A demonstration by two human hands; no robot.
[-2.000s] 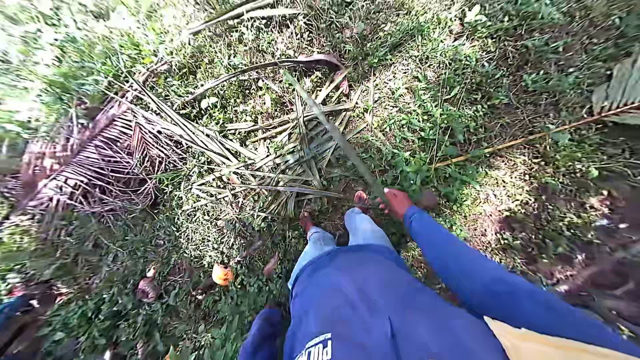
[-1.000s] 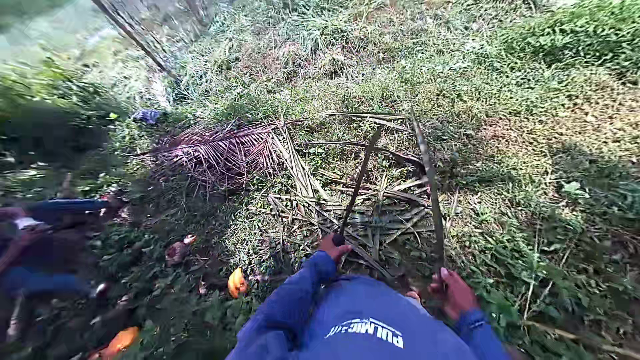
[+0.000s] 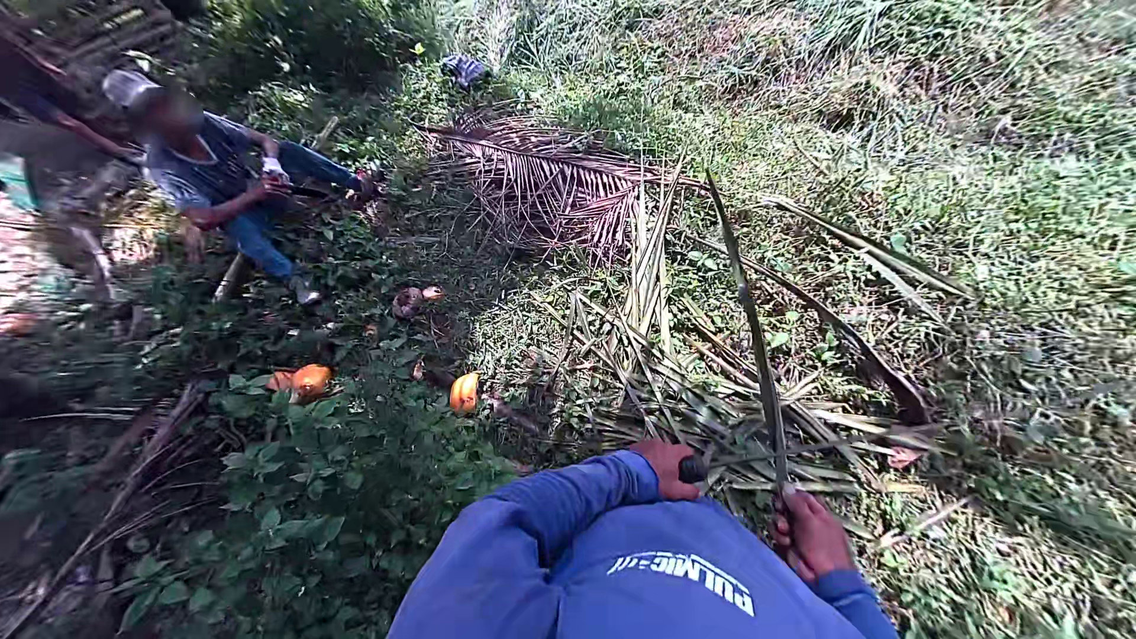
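Observation:
My left hand is closed round the dark handle of what looks like a machete. Its thin blade, hard to make out, points right and seems to cross the strip near my other hand; contact cannot be told. My right hand grips the lower end of a long green palm strip or midrib, which stands up and leans slightly left to a pointed tip. Beyond both hands, cut palm leaf strips lie in a loose heap on the grass.
A dried palm frond lies beyond the heap, and a curved dark stalk to its right. Orange husk-like pieces lie at left. A seated person in a cap holds a dark tool at upper left; part of another person shows beside them.
The blade in my left hand stood upright one second ago and now points right, across the strip. My right hand still holds a strip. The view has swung left, showing the seated person.

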